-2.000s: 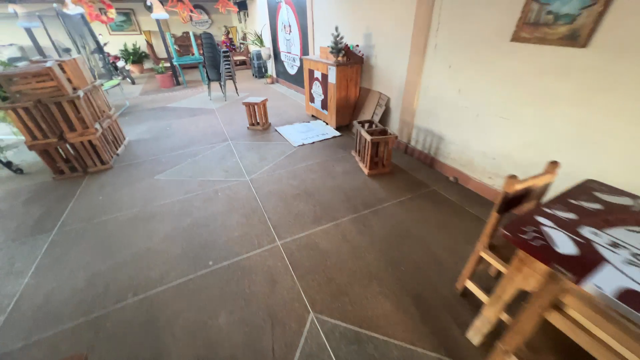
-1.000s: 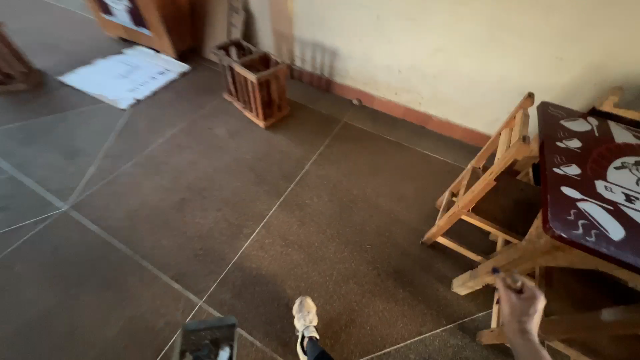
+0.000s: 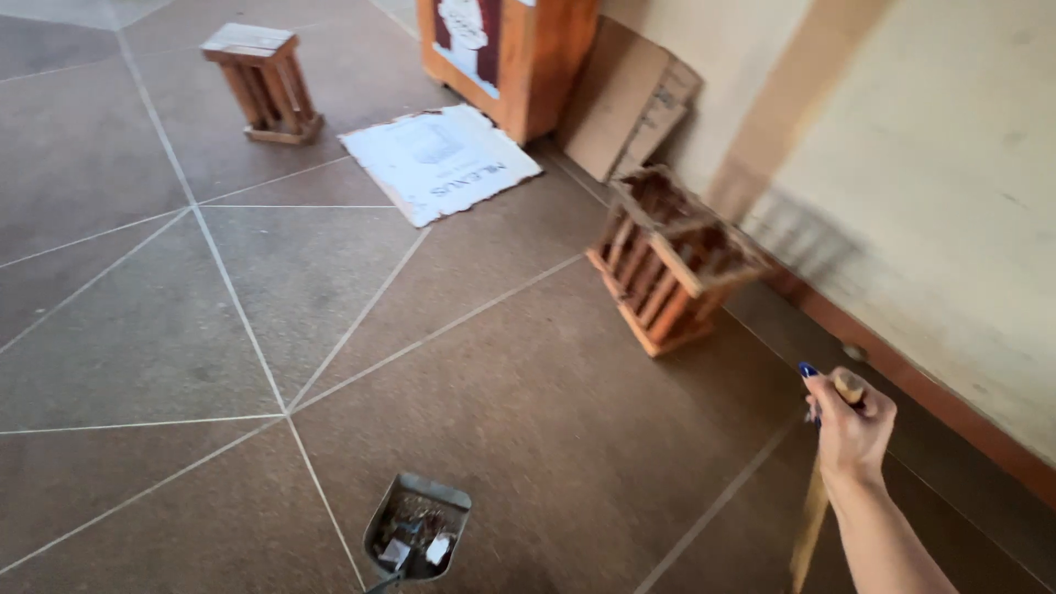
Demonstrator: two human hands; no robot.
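Observation:
My right hand (image 3: 850,425) is closed around the top of a wooden stick handle (image 3: 810,528) at the lower right; its lower end runs out of the frame. A dustpan (image 3: 418,528) holding dirt and scraps of paper is at the bottom, left of the hand. Its handle leaves the frame at the bottom edge. My left hand is out of view, so what it holds does not show.
A slatted wooden crate (image 3: 672,256) stands by the wall, near leaning cardboard (image 3: 619,99). A white printed sheet (image 3: 441,161) lies on the floor before a wooden cabinet (image 3: 540,66). A slatted wooden stool (image 3: 268,82) stands at upper left. A reddish baseboard (image 3: 932,404) lines the wall.
The view has swung left since a second ago, and the table and chair have left it. The whole dustpan bowl and its contents now show. My right hand stays on the stick.

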